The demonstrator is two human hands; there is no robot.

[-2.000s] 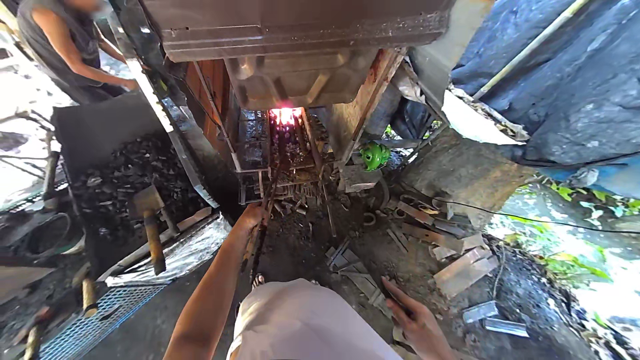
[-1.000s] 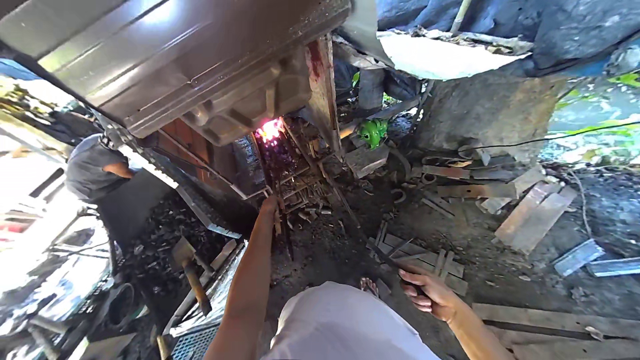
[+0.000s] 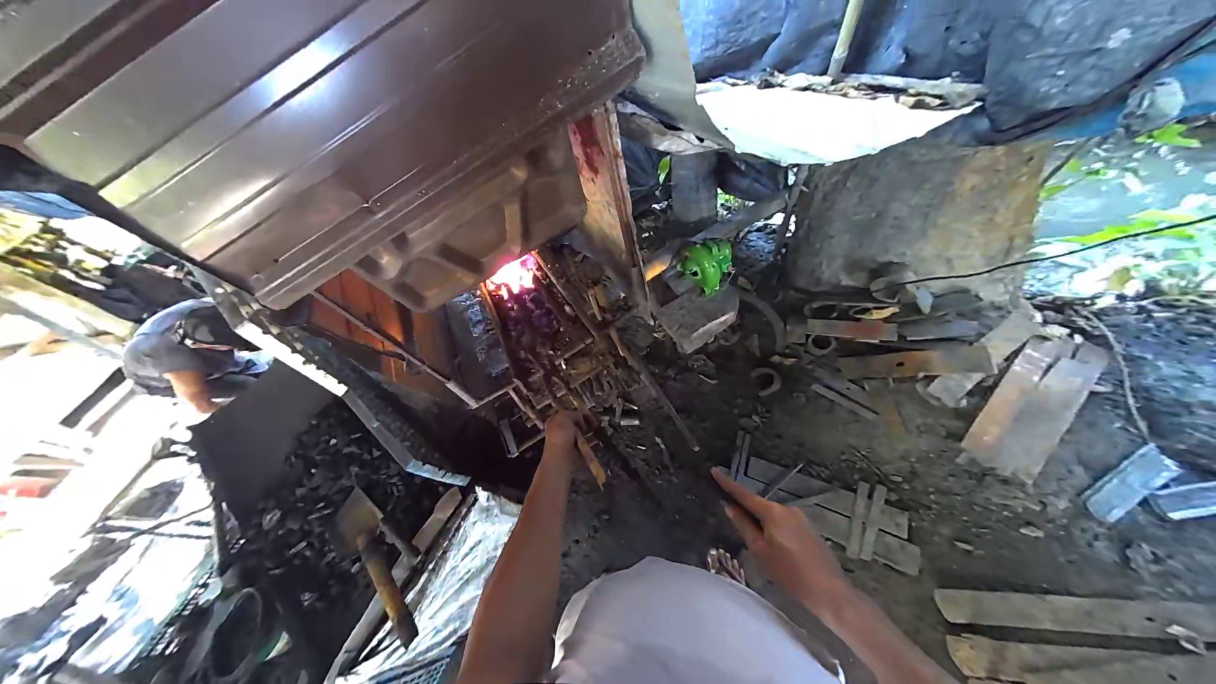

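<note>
A charcoal fire (image 3: pixel 514 274) glows in a narrow forge bed under a formed metal hood (image 3: pixel 475 228). Reaching forward, my left hand (image 3: pixel 562 427) is at the near end of the forge, by thin metal bars and a short brown strip (image 3: pixel 592 463); its fingers are too small and dark to read. My right hand (image 3: pixel 765 522) is closed around a dark, slender handle, low and to the right of the forge. What that handle belongs to is unclear. Ahead of it a long thin rod (image 3: pixel 660 394) slants down from the forge's right side.
A green blower housing (image 3: pixel 705 266) stands right of the forge. Flat metal plates (image 3: pixel 1035 404), strips (image 3: pixel 860 518) and planks (image 3: pixel 1054 613) lie on the ground at right. At left are charcoal (image 3: pixel 332 494), a wooden-handled tool (image 3: pixel 388 584) and a crouching person (image 3: pixel 185 347).
The view has swung to the right. The person at left was upright two seconds ago and is now bent low. My left arm still reaches to the forge front.
</note>
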